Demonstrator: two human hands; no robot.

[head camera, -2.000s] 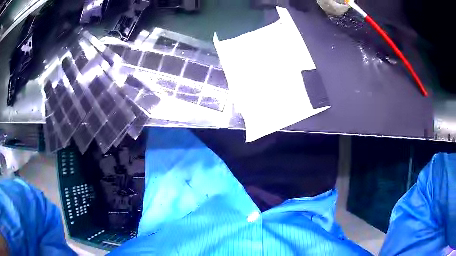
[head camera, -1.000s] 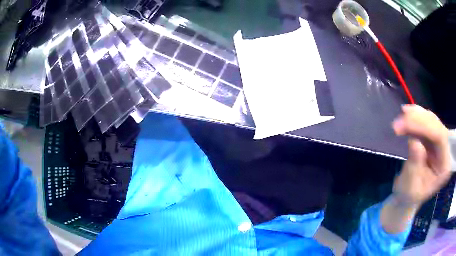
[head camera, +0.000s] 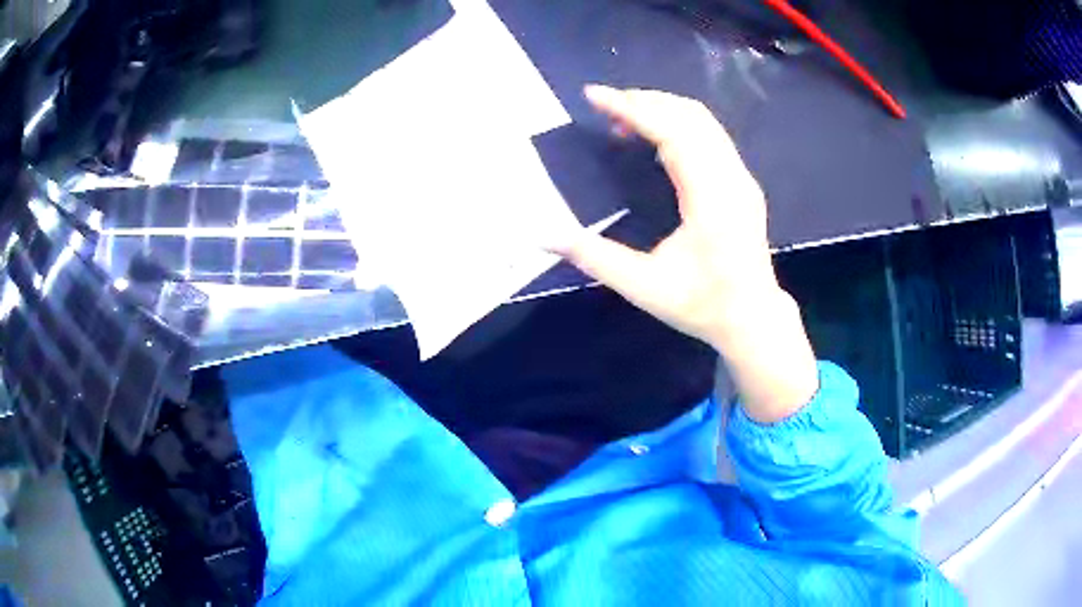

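Observation:
A white paper sheet with a notched right side lies on the black mat, its front corner over the bench edge. My right hand is at the sheet's right side, thumb and fingers wide apart. The thumb tip is at the sheet's lower right edge; whether it touches cannot be told. Nothing is held in the hand. Clear pad sheets with dark rectangles lie left of the paper, and more are fanned over the bench edge at far left. My left hand is not in view.
A red brush handle lies on the mat at upper right. Dark green crates stand below the bench at right. Another perforated crate with black parts is at lower left. Dark parts lie at upper left.
My right hand has come into view and moved left from the brush handle to the paper sheet. The view has turned right, shifting the bench items left. The cup is out of view.

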